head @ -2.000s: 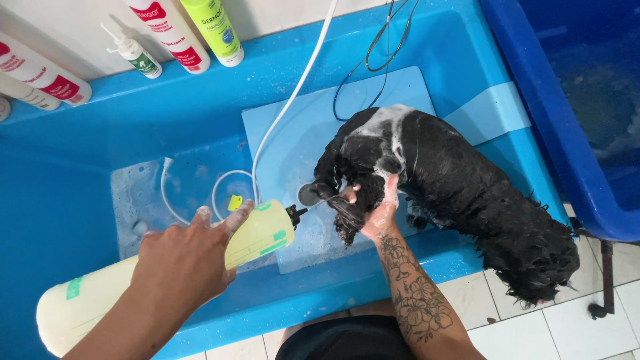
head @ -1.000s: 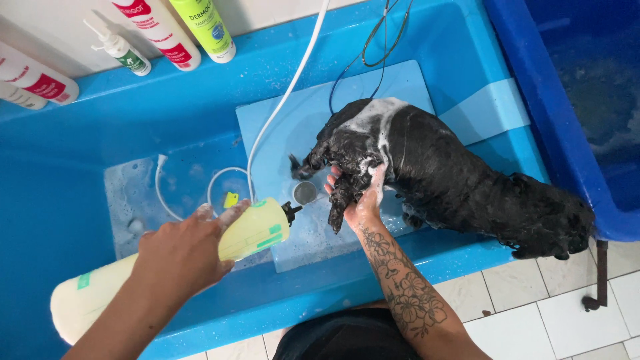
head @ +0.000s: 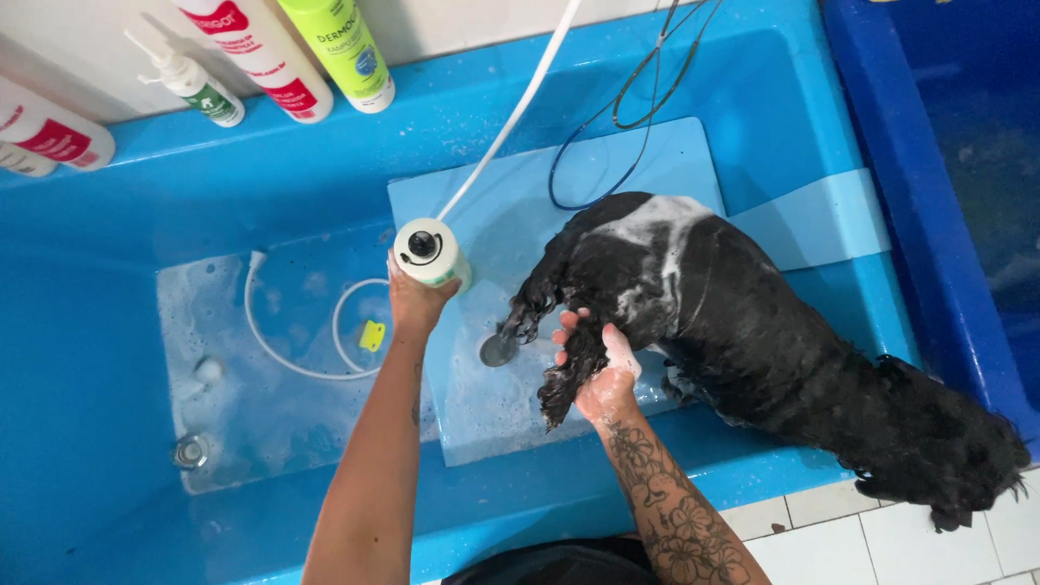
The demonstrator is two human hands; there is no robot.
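A wet black dog (head: 731, 317) with white lather across its rump stands in a blue tub (head: 268, 171), its head hanging over the near right rim. My right hand (head: 605, 374), soapy on the thumb, holds the dog's hind leg (head: 578, 370) from beneath. Left of the dog, my left hand (head: 418, 301) grips a pale squeeze bottle (head: 439, 260), now upright with its black nozzle pointing up at the camera. The bottle is over the left edge of a light blue mat (head: 504, 431). Whether its base rests on the mat is hidden.
Shampoo bottles (head: 345, 57) and a small pump bottle (head: 203, 89) line the back ledge. A white hose (head: 516, 114) runs down behind the squeeze bottle. A thin looped cord (head: 621, 179) hangs at the back. A yellow tag (head: 372, 335) lies near the drain fitting (head: 191, 452). Another blue tub (head: 894, 162) adjoins at right.
The squeeze bottle has gone from tilted, nozzle toward the dog, to upright, and my left hand has moved with it. My right hand still holds the hind leg.
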